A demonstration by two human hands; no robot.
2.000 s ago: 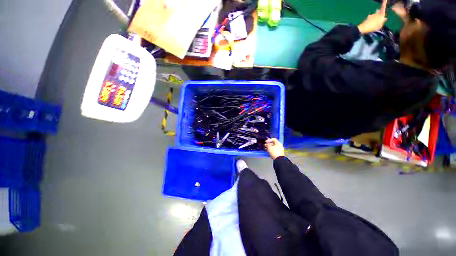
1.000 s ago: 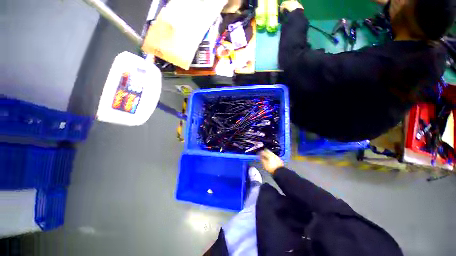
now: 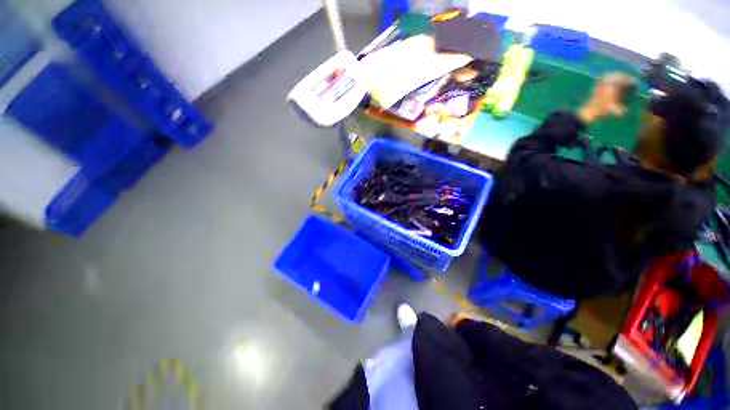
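A large blue mesh crate (image 3: 404, 234) stands beside the bench, heaped with dark cable assemblies (image 3: 408, 198), some with red and blue tips. A small blue crate (image 3: 344, 258) sits low on the floor to its left, with a small pale piece (image 3: 316, 287) on its bottom. My right hand (image 3: 459, 319) shows only in small part at the end of my dark sleeve, below the large crate and apart from it; its fingers are not clear. My left hand is not in view.
A white counting scale (image 3: 332, 88) stands at the bench's left corner. A person in black (image 3: 576, 212) sits at the green bench (image 3: 544, 100). A red bin (image 3: 640, 340) is at the right. Stacked blue crates (image 3: 104, 120) stand at the upper left.
The view has turned and shifted, so the crates appear tilted. My right hand has drawn back from the large crate's near rim toward my body. The seated person's arm has moved.
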